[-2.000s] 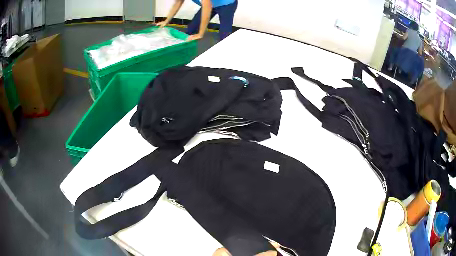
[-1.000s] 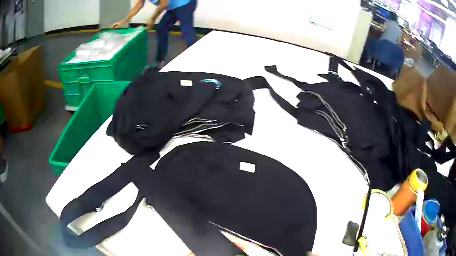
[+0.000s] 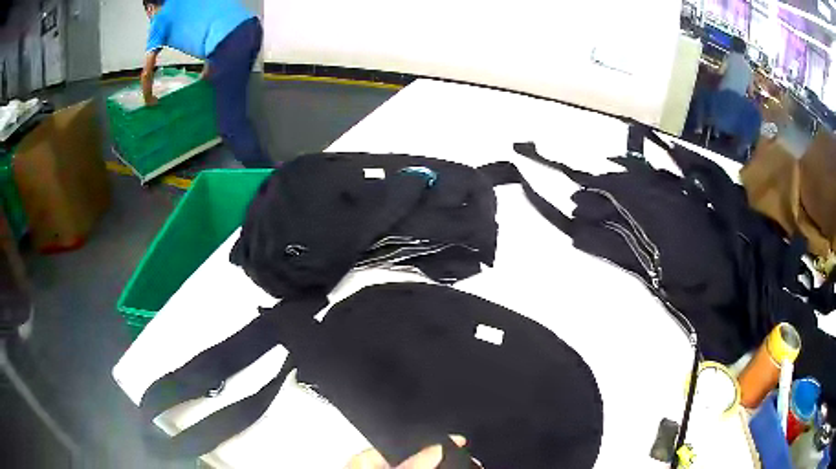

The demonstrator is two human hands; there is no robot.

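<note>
A black half-moon bag [image 3: 458, 376] lies flat nearest me, with a small white label [image 3: 489, 333] on its face. Its wide black strap [image 3: 220, 353] loops out to the left over the table edge. At the bottom edge, my right hand [image 3: 433, 456] shows only as fingers, closed on black webbing at the bag's lower end. A patch of skin left of it looks like my left hand [image 3: 367, 461], mostly cut off; its grip cannot be told.
More black bags [image 3: 367, 220] lie stacked behind, and a heap [image 3: 678, 238] lies right. An orange cylinder [image 3: 770, 365], tape roll [image 3: 718, 389] and blue tray [image 3: 768, 430] sit lower right. An open green crate [image 3: 188, 238] stands left. A person in blue leans over another green crate [image 3: 165, 124].
The person and their crate have moved left and farther away. The view has shifted a little. The bag lies much as before; more of my fingers show than one second ago.
</note>
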